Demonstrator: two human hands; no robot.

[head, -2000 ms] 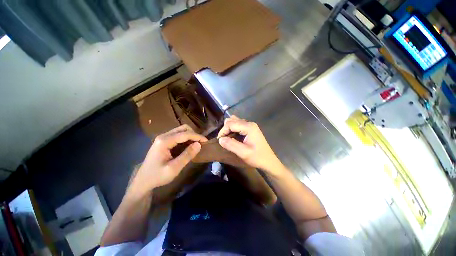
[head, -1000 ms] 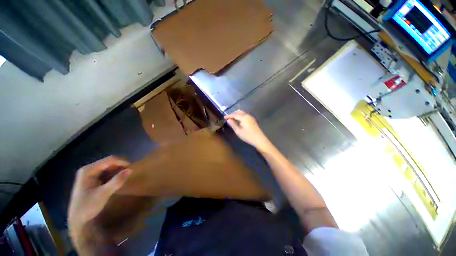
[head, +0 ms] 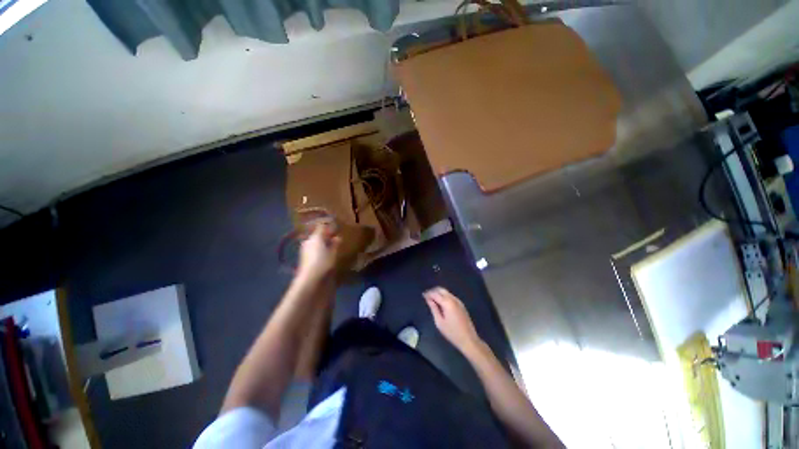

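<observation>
My left hand (head: 320, 248) is over the low box beside the table and grips a brown bag panel (head: 353, 244) near its handle. A thin brown handle loop (head: 298, 226) shows by the fingers. The panel hangs below the hand, partly hidden by my forearm. My right hand (head: 450, 313) is empty, its fingers loosely bent, between my body and the table edge. The box (head: 337, 140) holds brown workpieces (head: 317, 186) and several brown straps.
Brown stacked panels (head: 512, 101), handles at the far edge, lie on the metal table (head: 543, 245). The sewing machine head (head: 762, 351), yellow template (head: 701, 386) and white plate (head: 692, 276) are at right. A white box (head: 144, 342) is at lower left.
My left hand has carried the brown panel from in front of my body to the box. My right hand has drawn back from the table corner. The view has turned left.
</observation>
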